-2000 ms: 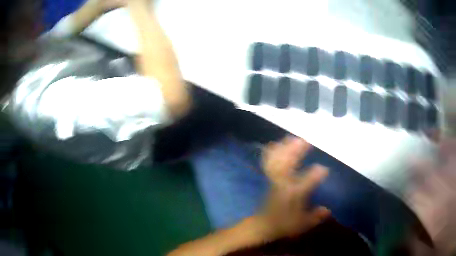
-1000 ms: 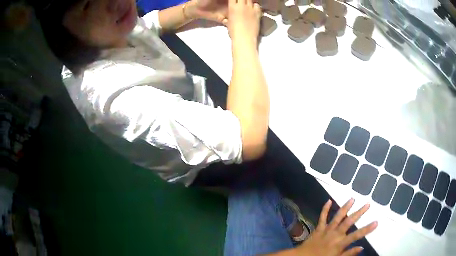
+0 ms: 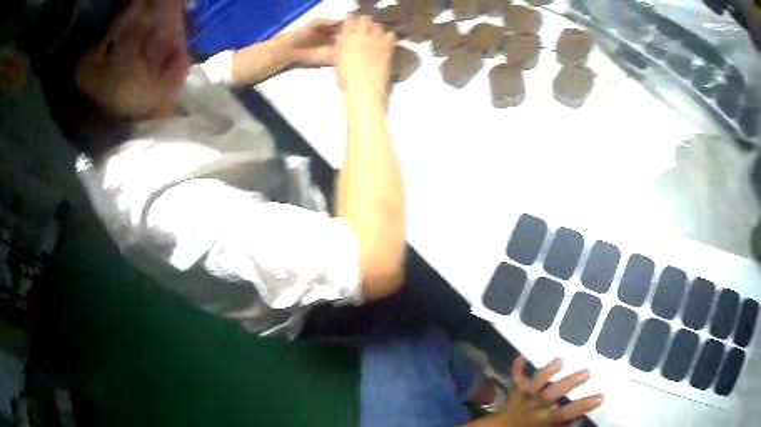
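Observation:
A white pad sheet [image 3: 667, 388] with two rows of black adhesive pads [image 3: 617, 331] lies on the white table at the lower right. My left hand [image 3: 546, 400] is at the bottom edge of the picture, partly cut off. It rests at the table's near edge, just below the sheet's left part, with its fingers spread and nothing in it. My right hand is not in view.
A neighbouring person in a shiny white shirt [image 3: 250, 242] sits at the left, both hands beside brown-topped pieces [image 3: 506, 83] at the top. A clear plastic bag [image 3: 667, 62] lies at the upper right. A blue crate [image 3: 238, 21] stands at the top left.
The early blur has cleared and the view has swung, bringing in the neighbour and brown-topped pieces. My left hand has moved from over my lap to the table edge and sits lower in the picture.

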